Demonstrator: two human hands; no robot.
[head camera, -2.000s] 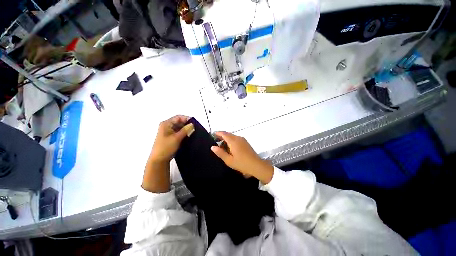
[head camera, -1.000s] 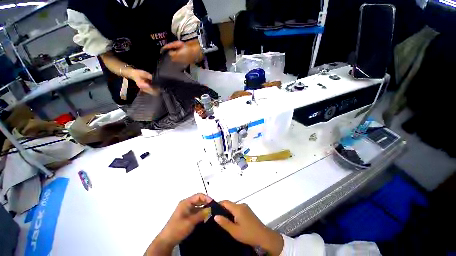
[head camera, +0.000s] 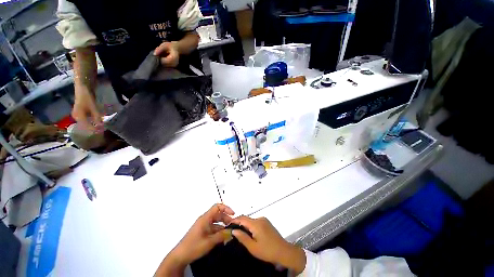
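A black fabric piece (head camera: 233, 261) hangs from both hands at the front of the white table, its lower part cut off by the picture's edge. My left hand (head camera: 201, 238) pinches its top end, with a small tan piece (head camera: 227, 235) at the fingertips. My right hand (head camera: 266, 241) grips the same end from the right, close to my left hand. The presser foot and needle (head camera: 249, 169) of the white sewing machine (head camera: 271, 132) are beyond the hands, not touching the fabric.
A yellow tape strip (head camera: 292, 162) lies right of the needle. Small black labels (head camera: 132, 169) and thread snips (head camera: 89, 189) lie left. A clear parts tub (head camera: 382, 164) stands right. Another person (head camera: 130, 38) handles a dark grey garment (head camera: 149, 120) behind the table's left side.
The view has tilted up from the earliest frame. My hands stay together on the fabric's end, now folded closer. The other person's hands have moved apart, and the dark grey garment is spread out.
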